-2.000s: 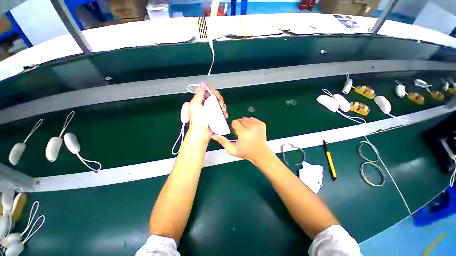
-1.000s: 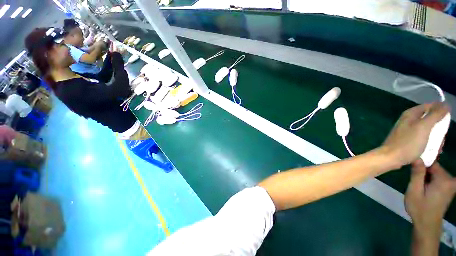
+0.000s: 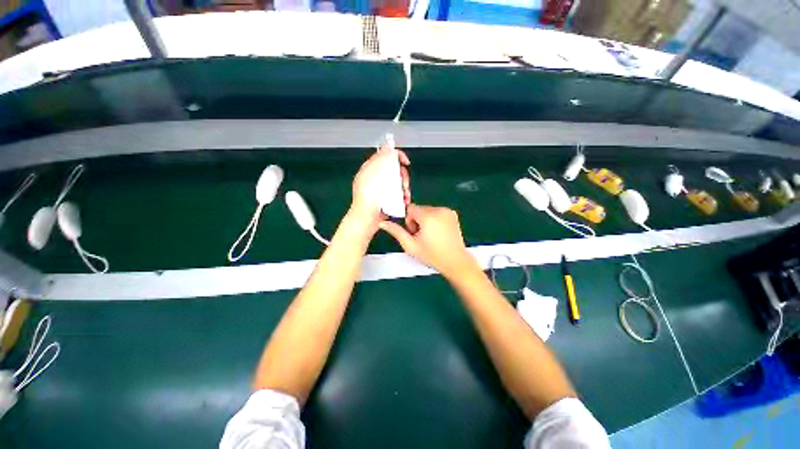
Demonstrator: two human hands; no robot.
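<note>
My left hand [image 3: 373, 187] is closed around a white device [image 3: 392, 186] and holds it above the green conveyor belt [image 3: 175, 184], its long side running away from me. My right hand [image 3: 430, 235] is at the near end of the device, with thumb and fingertips at a dark spot there. Whether the right fingers grip it firmly is hard to see. Two white devices with cord loops lie on the belt to the left of my hands, one [image 3: 270, 185] and another [image 3: 300, 210] nearer my left wrist.
More white devices [image 3: 633, 207] and yellow pieces [image 3: 605, 181] lie on the belt at right. A pale rail [image 3: 193, 281] divides belt and bench. On the bench are a white crumpled piece [image 3: 537, 313], a yellow-black tool [image 3: 571, 293], thin rings [image 3: 639, 319] and a dark fixture [image 3: 765, 279].
The view has swung back from the left side to the front. The devices on the belt lie further left than two seconds ago at left, and the right-hand group has also shifted left. Both hands remain at the device.
</note>
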